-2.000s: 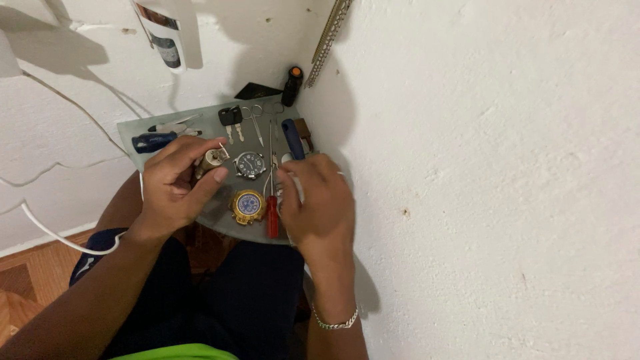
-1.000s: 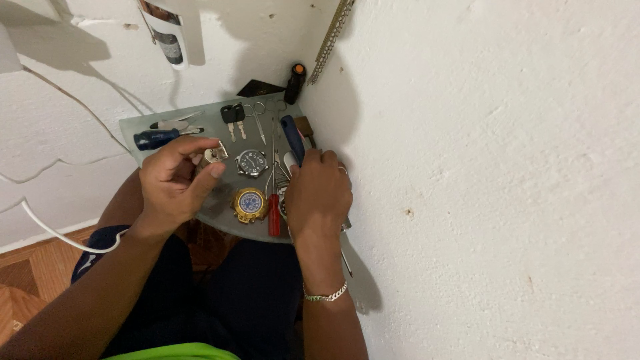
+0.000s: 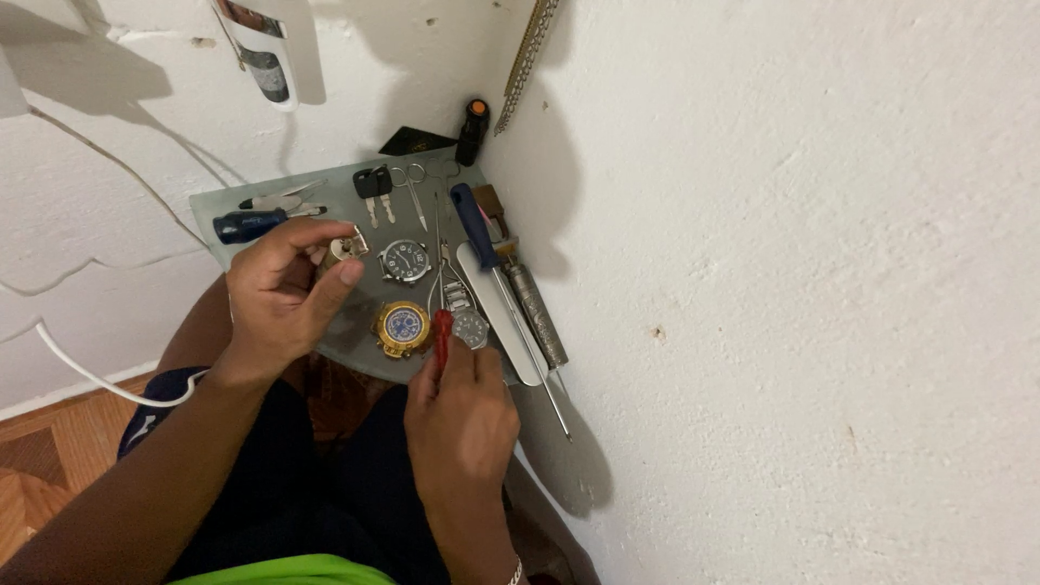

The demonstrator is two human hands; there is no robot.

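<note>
My left hand point(image 3: 284, 292) holds a small metal cylindrical part point(image 3: 345, 250) between thumb and fingers, over the left of the glass table. The fingers of my right hand point(image 3: 463, 406) are closed around the red handle of a screwdriver point(image 3: 443, 333), whose thin shaft points away from me. Between the hands lie a gold watch with a blue dial point(image 3: 404, 327) and, above it, a black-dial watch case point(image 3: 405, 261). A steel watch point(image 3: 469, 327) sits just right of the red handle. Long-nosed metal tools beside the shaft are partly hidden.
The glass table point(image 3: 341, 195) fills a wall corner. On it are keys point(image 3: 374, 195), scissors point(image 3: 412, 195), a blue-handled screwdriver point(image 3: 473, 226) across a white object point(image 3: 496, 317), an engraved metal cylinder point(image 3: 532, 305), a stubby screwdriver point(image 3: 248, 225) and a black flashlight point(image 3: 473, 132).
My right hand has moved from the right side of the table down to the red handle and taken hold of it. The blue-handled screwdriver now lies over the white object. My left hand stays about where it was.
</note>
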